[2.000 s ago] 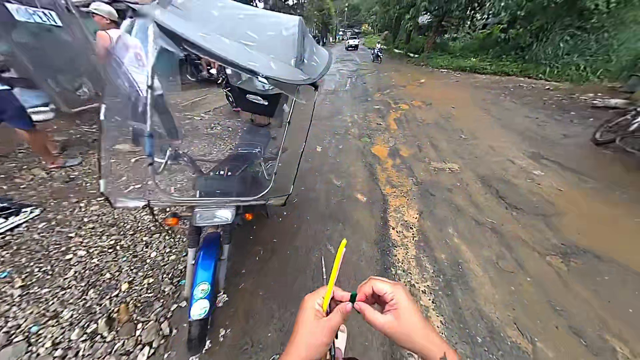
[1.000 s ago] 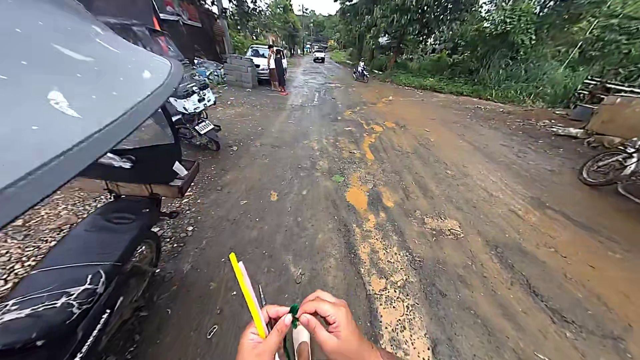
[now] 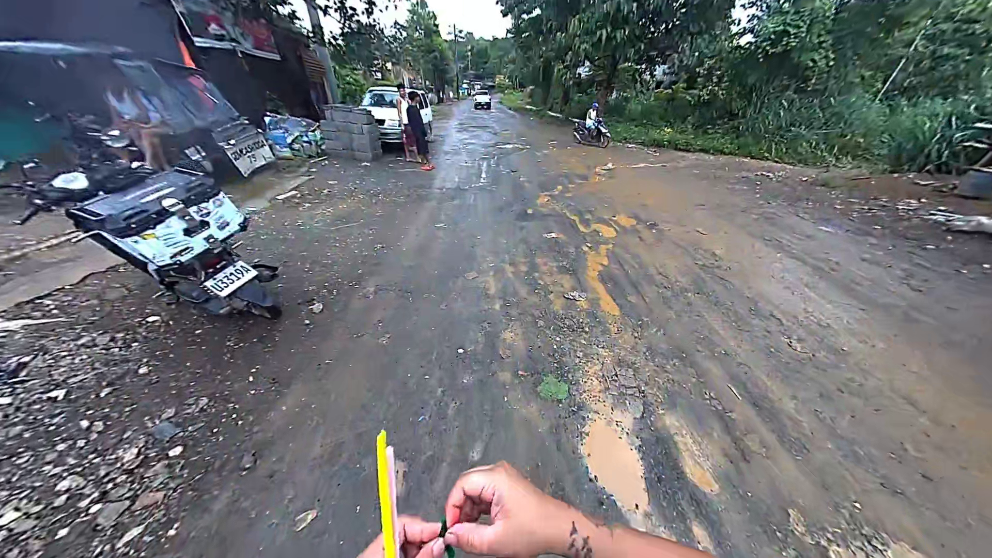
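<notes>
At the bottom edge of the head view, my left hand [image 3: 411, 539] holds a long yellow strip [image 3: 384, 492] and a thin pale pink one [image 3: 393, 496], both pointing up. My right hand [image 3: 504, 511] is beside it, thumb and forefinger pinching a small dark green piece [image 3: 445, 530]. The fingertips of my left hand meet the same green piece. Its lower part and most of my left hand are cut off by the frame.
A parked motorcycle [image 3: 186, 240] stands at left beside gravel [image 3: 101, 434]. Farther on are stacked grey blocks [image 3: 350, 132], a white van [image 3: 384, 105], two standing people [image 3: 417, 128] and a rider on a motorcycle [image 3: 592, 128]. Muddy puddles [image 3: 616, 465] mark the wet road.
The view has moved forward along the road, and the covered tricycle at left has passed out of sight. Both hands stay together at the green piece, now lower in view.
</notes>
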